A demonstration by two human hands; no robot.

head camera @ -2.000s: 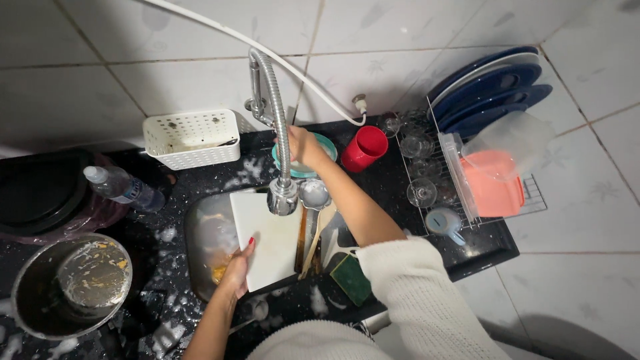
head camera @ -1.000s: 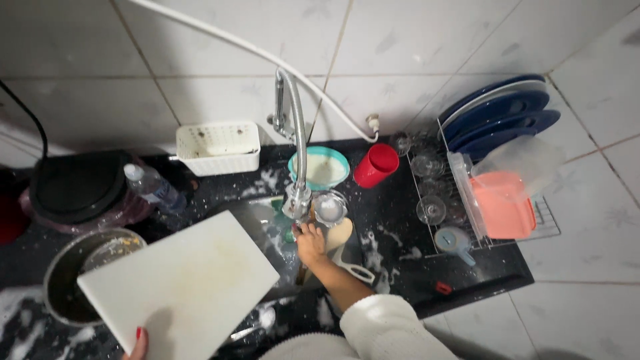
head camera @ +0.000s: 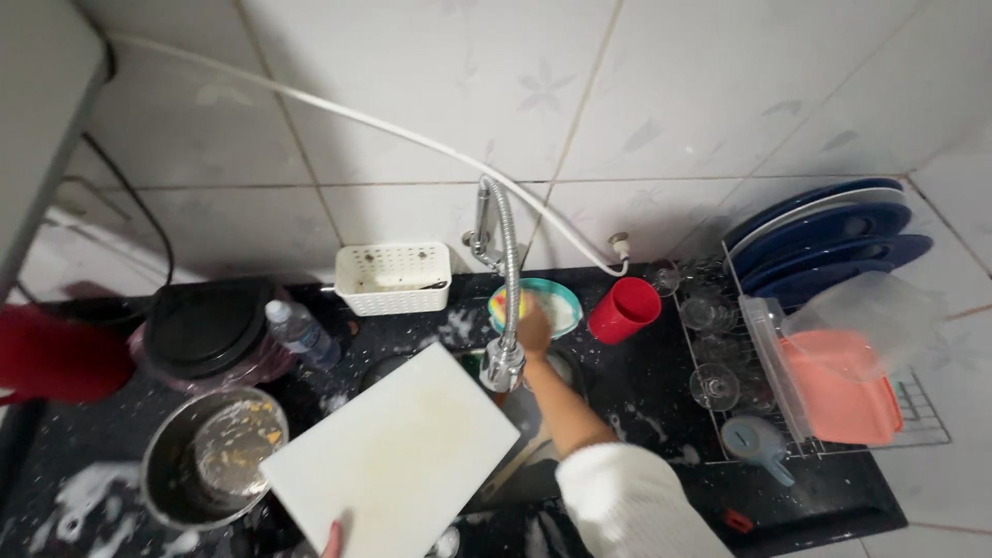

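My left hand [head camera: 333, 541] shows only partly at the bottom edge, gripping the near edge of a white cutting board [head camera: 399, 457], which is tilted over the left part of the sink. My right hand [head camera: 533, 322] is at a teal oval dish [head camera: 559, 306] behind the faucet, with a yellow sponge [head camera: 508, 307] at its fingers. The faucet hose partly hides the fingers and sponge. The metal faucet head [head camera: 502, 366] hangs above the sink [head camera: 573, 372], where a wooden utensil [head camera: 515, 465] lies.
Left of the board are a dirty metal pot [head camera: 159, 496], a plastic bottle [head camera: 310, 341] and a black-lidded bin [head camera: 205, 325]. A white basket [head camera: 394, 298] stands by the wall. Rightward are a red cup [head camera: 624, 310] and a wire rack [head camera: 926, 403] with blue plates [head camera: 829, 225], glasses and a coral container [head camera: 841, 387].
My right hand has moved from the sink, where it was one second ago, back to the teal dish. The board, low in the sink two seconds ago, is now raised in my left hand.
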